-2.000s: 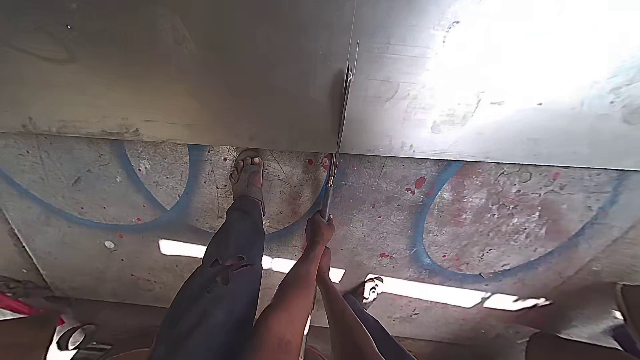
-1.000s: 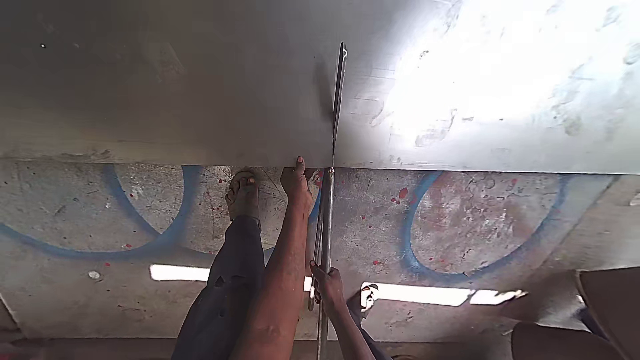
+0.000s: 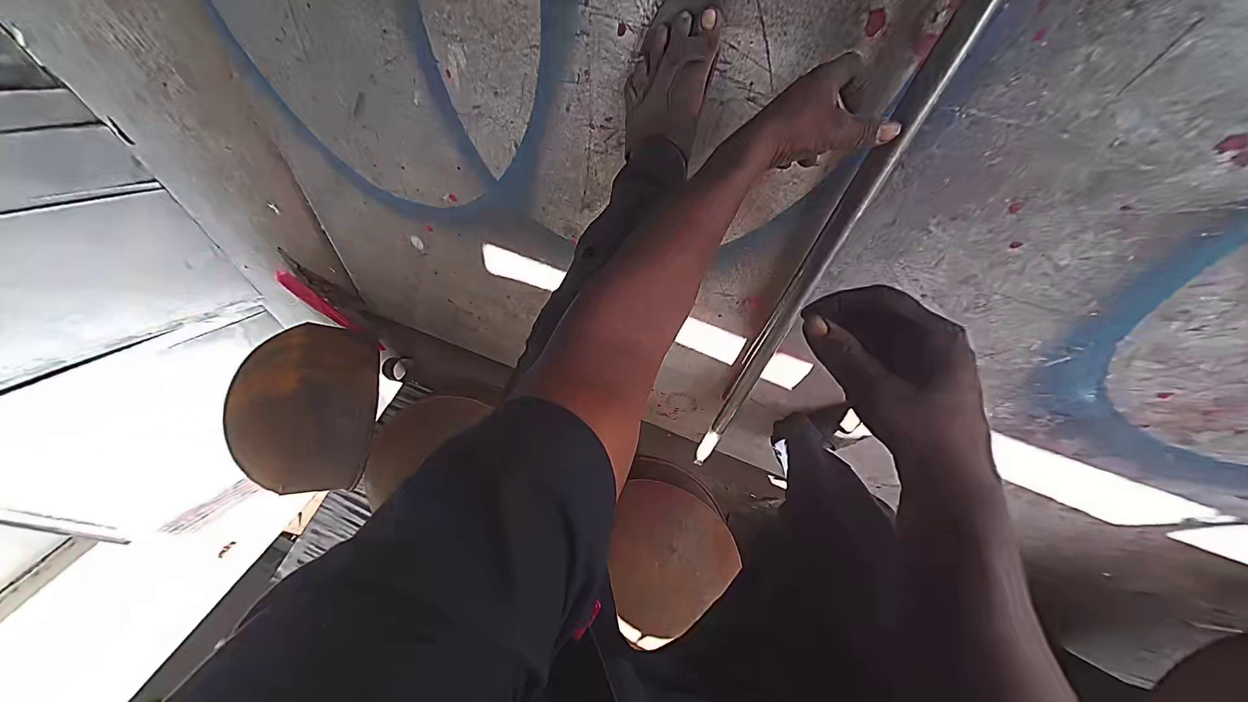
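Note:
A long, thin metal rod (image 3: 848,219) runs diagonally from the top right down to the centre of the head view, over a worn surface (image 3: 604,117) with blue painted curves. Beside the rod's upper part is my left hand (image 3: 824,112), its fingers spread and one fingertip at the rod's edge; whether it touches is hard to tell. My right hand (image 3: 887,361) is lower down, just right of the rod, its thumb and fingers curled apart around nothing. The rod's lower end (image 3: 707,447) shows between my forearms.
My bare foot (image 3: 673,78) rests on the painted surface, left of my left hand. Rounded rusty-brown plates (image 3: 302,409), (image 3: 673,556) lie near the bottom. A red strip (image 3: 317,300) and pale sheets (image 3: 117,263) are at the left.
The view has swung down and left, and the large metal sheet is out of it. My right hand, around the rod a second ago, has let go. My left hand has left the sheet's edge.

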